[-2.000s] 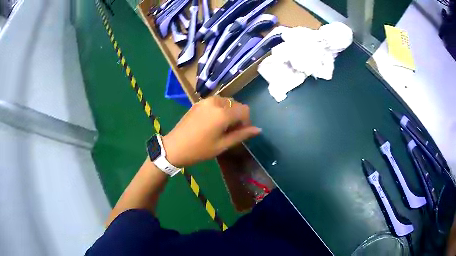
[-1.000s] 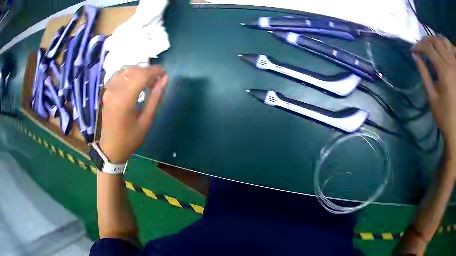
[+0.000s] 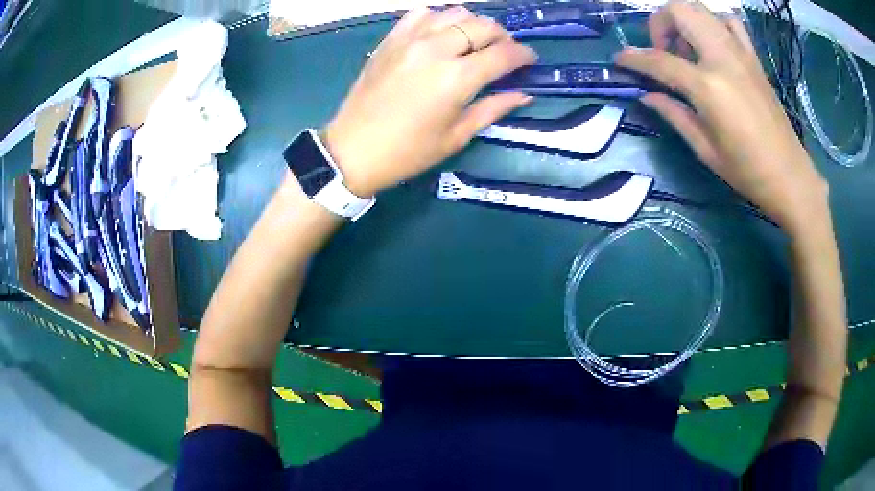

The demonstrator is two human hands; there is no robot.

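Observation:
Both hands are on a black-and-lilac 3D pen (image 3: 576, 77) at the back of the mat. My left hand (image 3: 432, 91) has its fingers at the pen's front end, hiding its tip. My right hand (image 3: 715, 96) has thumb and fingers at its rear end. The pen's button face is up. Another dark pen (image 3: 556, 19) lies behind it, partly hidden. Two pens with white sides lie nearer me: one (image 3: 576, 134) partly behind my left fingers, the other (image 3: 547, 197) below it. Dark cords leave their rear ends at the right.
A clear filament coil (image 3: 573, 297) lies at the bench's front edge, another (image 3: 804, 110) at the far right beside black cables. At the left are a cardboard tray (image 3: 165, 288) of jumbled pens and a crumpled white cloth (image 3: 192, 134). A pale sheet (image 3: 317, 11) lies at the far edge.
My left hand has moved from beside the cloth to the pen. My right hand has come in from the right to the pen's rear. The camera view has shifted.

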